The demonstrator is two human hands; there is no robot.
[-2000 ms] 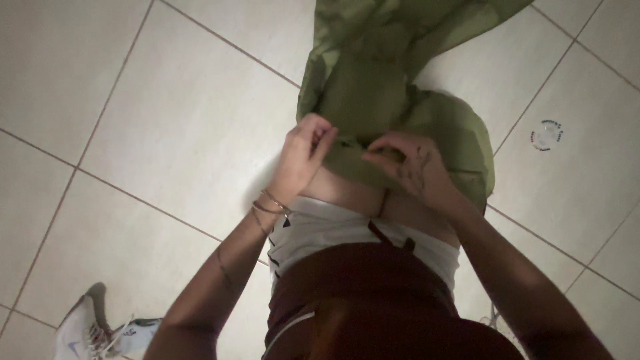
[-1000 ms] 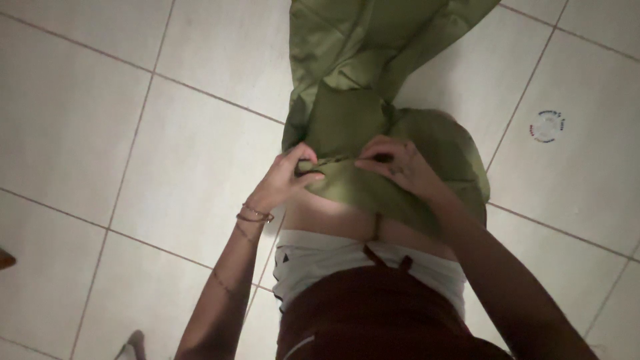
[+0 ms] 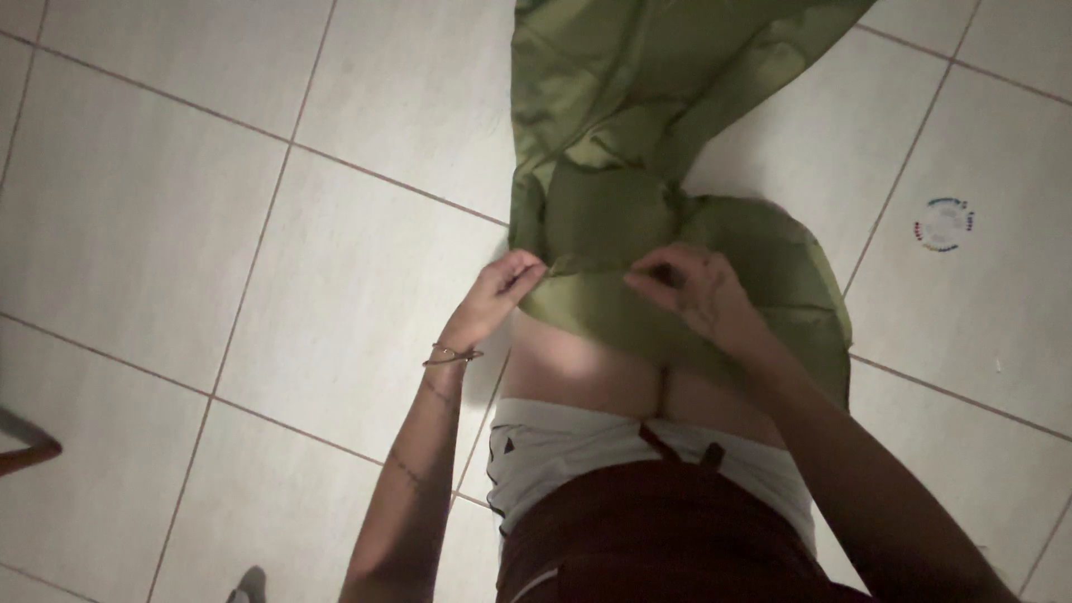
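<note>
A large piece of olive-green fabric (image 3: 620, 201) lies across my thighs and trails away over the floor toward the top of the view. My left hand (image 3: 498, 293) pinches the fabric's folded edge between thumb and fingertips at its left side. To the right, my right hand (image 3: 699, 289) pinches along the same folded edge, its thumb and index finger close together. A short stretch of the fold runs between the two hands. The fabric's right part curves out beside my right forearm. Bracelets circle my left wrist.
Pale floor tiles (image 3: 352, 276) with dark joints surround me. A round mark or sticker with writing (image 3: 944, 224) is on the floor at right. Part of a shoe (image 3: 249, 584) shows at the bottom, and a brown-edged object (image 3: 29, 448) at the left edge. I wear white shorts and a dark red garment.
Both hands stay at the fabric's folded edge. The left fingers, more spread a second ago, are closer together now. The view has shifted slightly.
</note>
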